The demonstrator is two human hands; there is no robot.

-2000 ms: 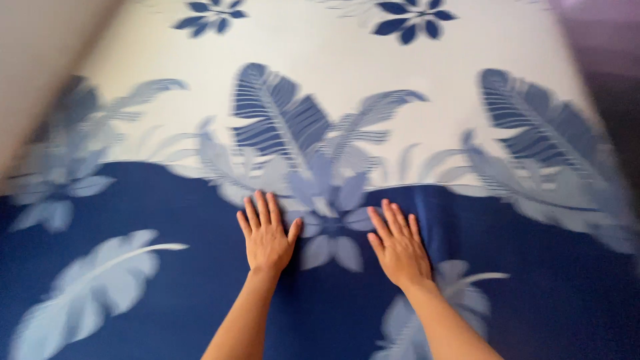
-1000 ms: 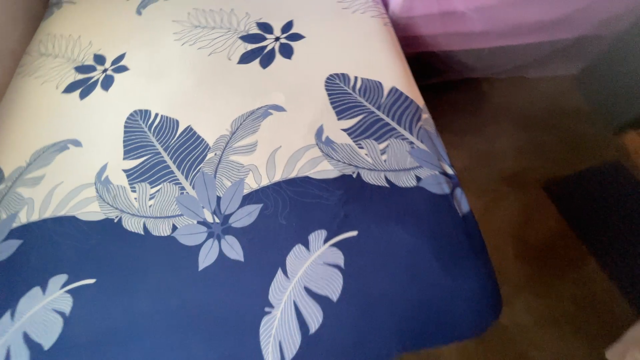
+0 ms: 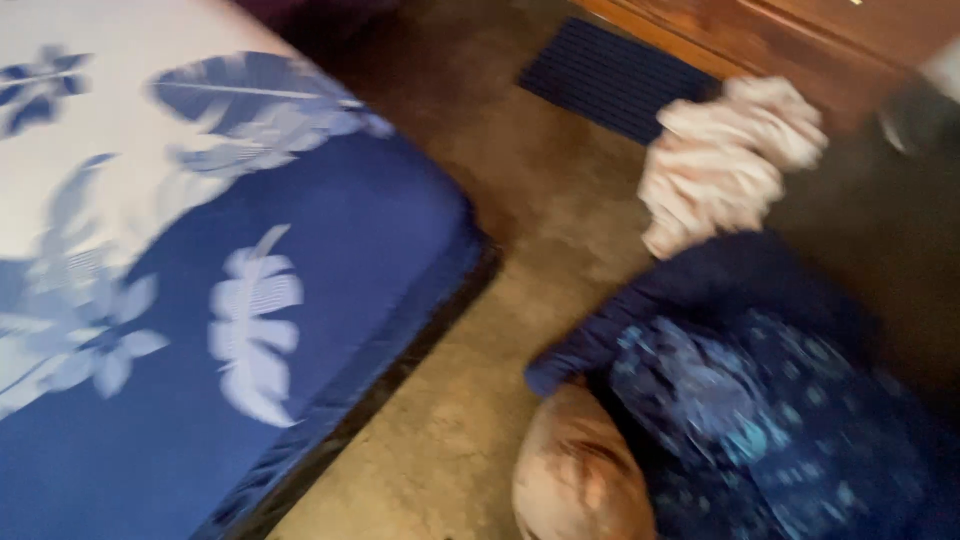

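Note:
A bed's corner fills the left side of the head view, covered by a smooth blue and white sheet (image 3: 360,225) with leaf and flower prints. The sheet wraps down over the mattress edge. Neither my left hand nor my right hand can be made out, so what they touch is hidden. At the lower right is dark blue patterned fabric (image 3: 750,427), with a bare, blurred part of a limb (image 3: 581,472) beside it; which part it is I cannot tell. Crumpled pale cloth (image 3: 712,165) shows just above the dark fabric.
Brown floor (image 3: 420,420) runs between the bed and the dark fabric. A dark ribbed mat (image 3: 607,79) lies near the top, against the base of reddish-brown wooden furniture (image 3: 832,45). Dark, blurred shapes stand at the right edge.
Two seconds ago both my hands lay flat on the sheet; they are out of view now. The view has swung right to the bed's corner and the floor.

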